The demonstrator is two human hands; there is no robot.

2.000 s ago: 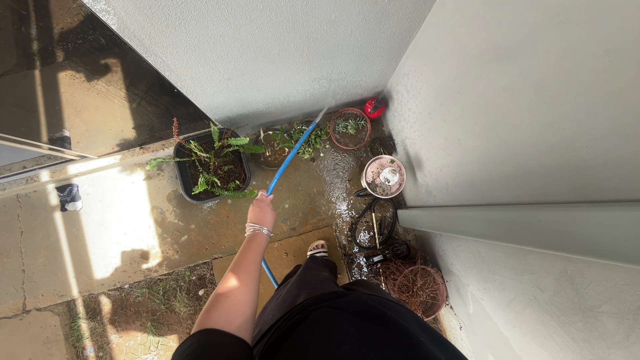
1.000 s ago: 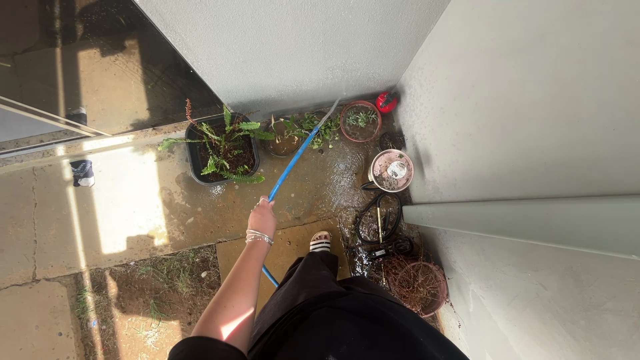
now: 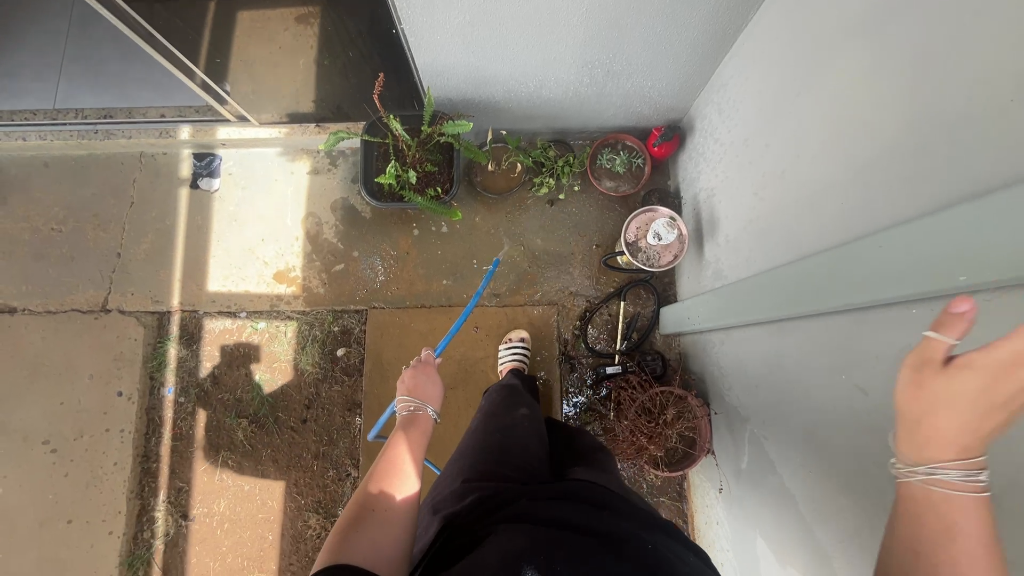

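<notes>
My left hand is closed around a blue garden hose, whose free end points at the wet concrete just short of the plants. A little water shows at its tip. My right hand is raised at the right edge, fingers apart and partly cut off, with nothing seen in it. Beyond the hose end stand a fern in a black planter, a brown pot, a leafy green plant and a round terracotta pot with a small plant.
A red spray bottle stands in the corner. Along the right wall are a pinkish round container, a coiled black hose and a pot of dry stems. A grey beam juts from the wall. A dark cloth lies by the glass door.
The hose end has swung away from the pots by the wall and now points at the floor. My right hand has come into view at the right.
</notes>
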